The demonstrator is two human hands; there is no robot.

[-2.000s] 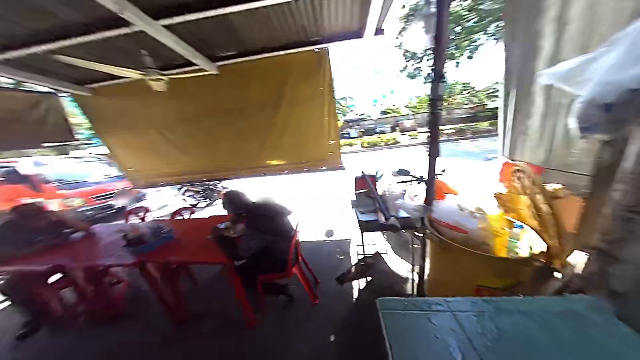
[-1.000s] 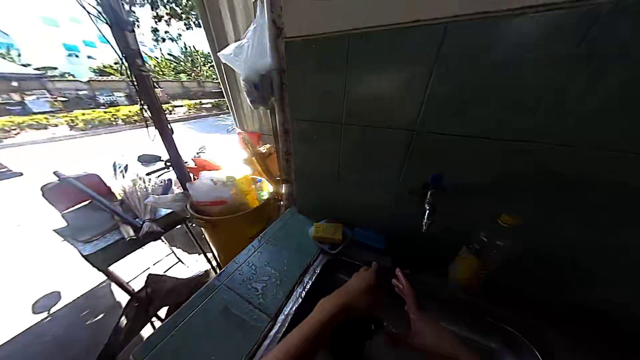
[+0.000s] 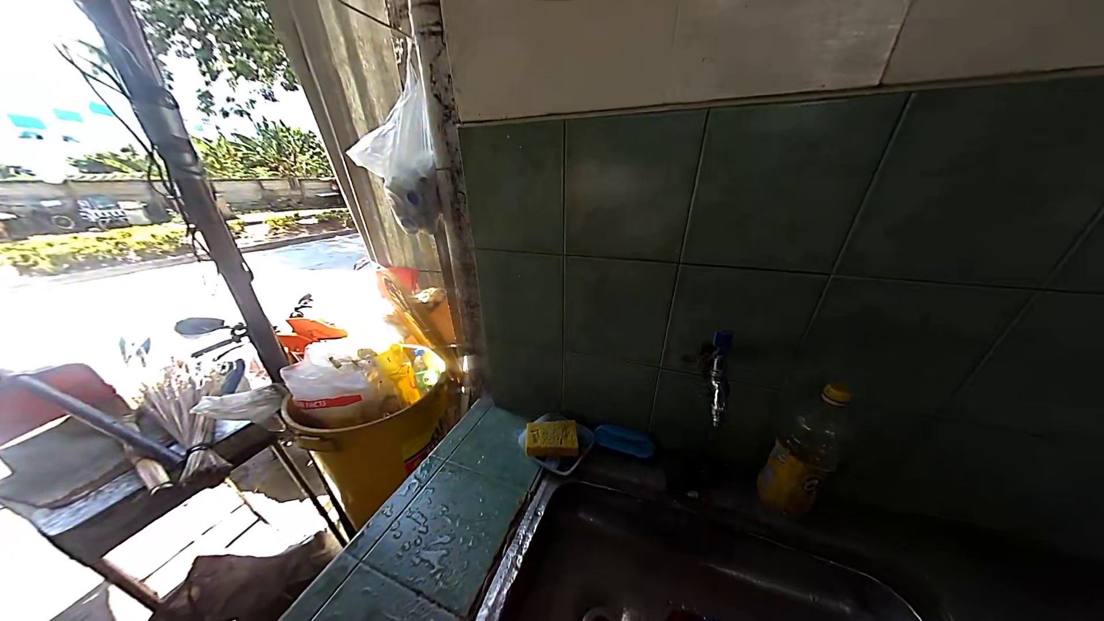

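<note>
Neither my left hand nor my right hand shows in the head view now. Below me lies a dark metal sink basin [image 3: 690, 552], set into a green tiled counter [image 3: 431, 526] with water drops on it. A yellow sponge [image 3: 552, 439] rests on a small clear dish [image 3: 565, 468] at the sink's back left corner, and a blue oblong item [image 3: 624, 441] lies to its right. A metal faucet with a blue handle [image 3: 718, 388] comes out of the wall. Right of it, a clear plastic bottle with a yellow cap [image 3: 798, 457] stands behind the basin.
A yellow bin [image 3: 371, 457] filled with plastic bags stands left of the counter. Farther left, a stick broom [image 3: 177, 414] lies on a small table beside a slanting post [image 3: 198, 190]. A plastic bag [image 3: 405, 164] hangs at the edge of the green tiled wall [image 3: 621, 302].
Both hands, over the sink one second ago, are out of view. Two seconds ago the view showed red tables and seated people; it has since swung right to the sink.
</note>
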